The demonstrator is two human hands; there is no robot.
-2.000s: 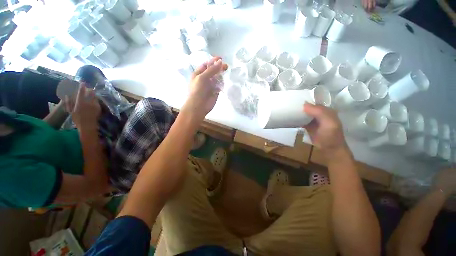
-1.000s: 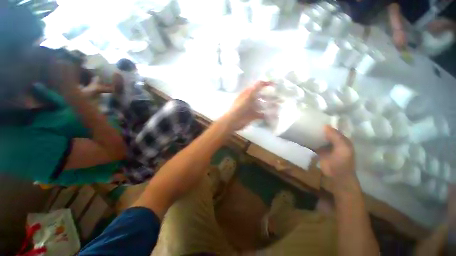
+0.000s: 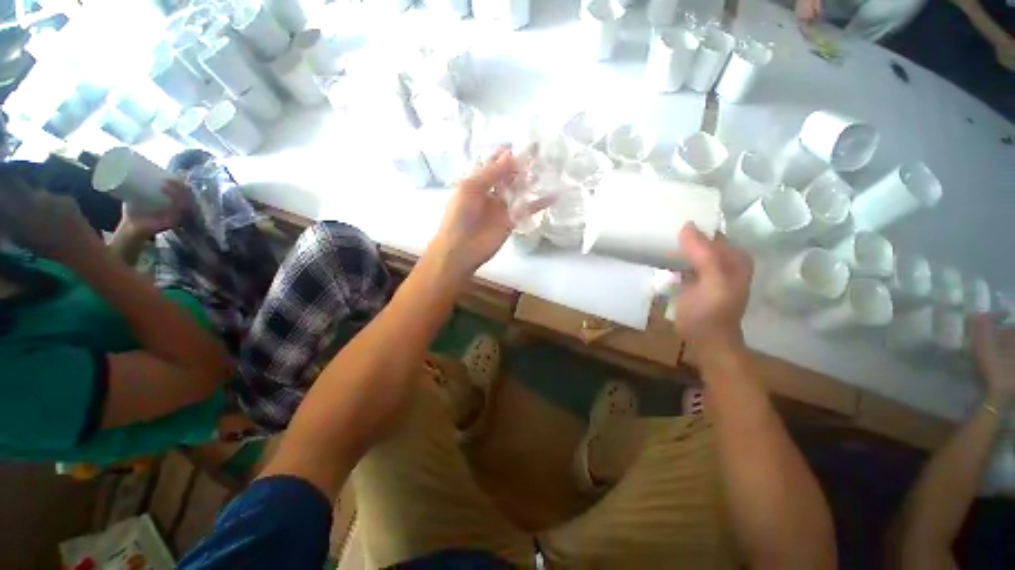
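Note:
My right hand (image 3: 715,278) grips a white container (image 3: 651,214) at its right end and holds it on its side above the table edge. My left hand (image 3: 481,212) holds a clear plastic bag (image 3: 534,189) by its fingers, to the left of the container. The bag hangs crinkled at the container's left end; glare hides whether it goes over the rim. Standing open containers (image 3: 779,212) are clustered behind and to the right of my right hand.
Bagged containers (image 3: 440,139) stand on the white table (image 3: 935,84) at left and centre. A person in green (image 3: 156,367) at left holds a white container (image 3: 131,176). Another person's hand (image 3: 994,354) is at the right edge. Brown edge (image 3: 557,321) runs in front.
The view swung away and came back. The container has stayed in my right hand and the bag in my left. The neighbour at left has raised a container, and a hand has reached in at right.

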